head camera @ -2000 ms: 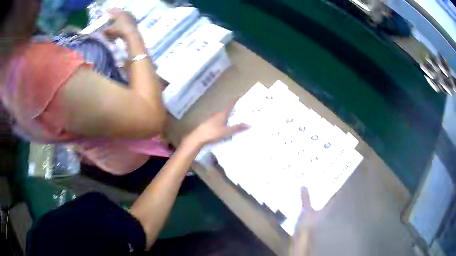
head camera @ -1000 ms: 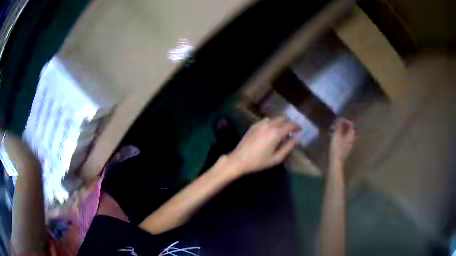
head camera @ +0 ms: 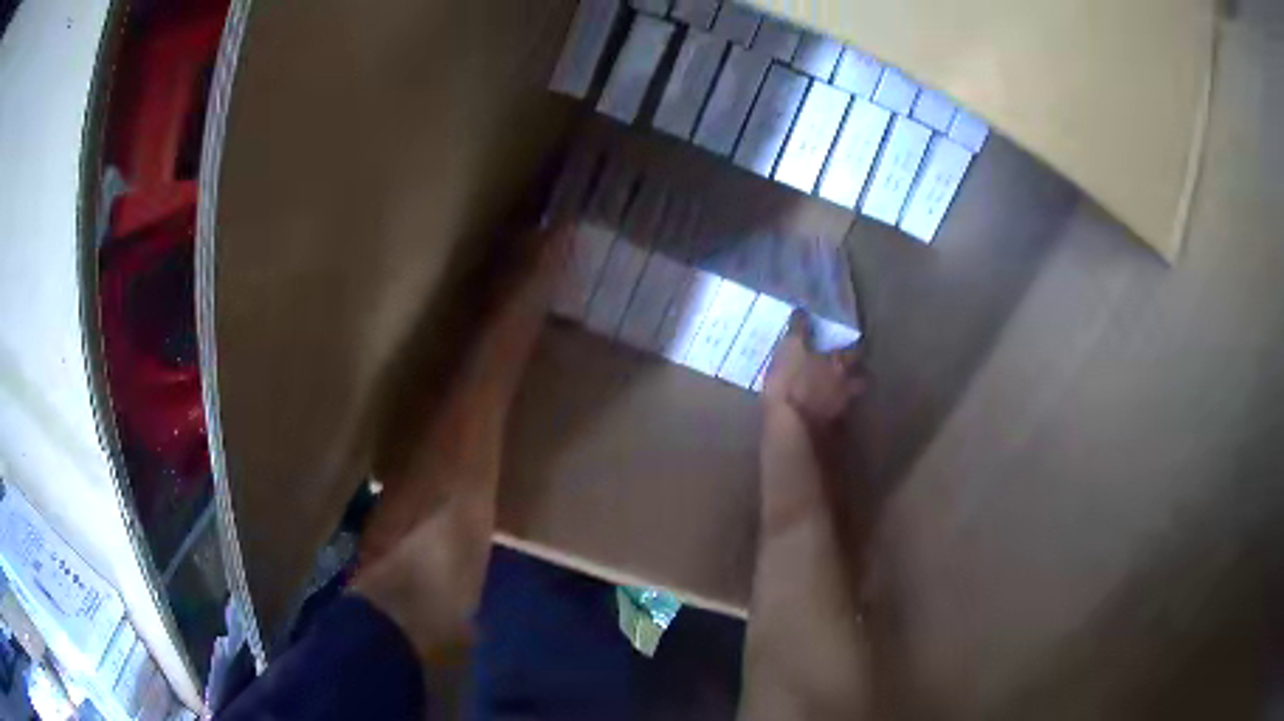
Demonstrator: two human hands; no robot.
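Observation:
A row of white product boxes (head camera: 708, 323) stands side by side inside a deep brown shipping carton (head camera: 620, 448). My left hand (head camera: 552, 261) is at the row's left end, dim and blurred, its fingers partly hidden. My right hand (head camera: 814, 378) is at the row's right end, with fingers against the end box. The row is held between my two hands. Another set of product boxes (head camera: 831, 138) stands in a neat row along the far side of the carton.
A wide carton flap (head camera: 1112, 127) spans the top right. Another tall carton panel (head camera: 324, 254) rises at the left. Red objects (head camera: 162, 211) lie beyond it. White printed boxes (head camera: 57, 575) show at the lower left. A green crumpled item (head camera: 648, 617) lies below the carton's near edge.
The view has swung from the bench to the inside of the carton. Both hands have moved from the bench row, through a blurred moment, to the two ends of a row in the carton.

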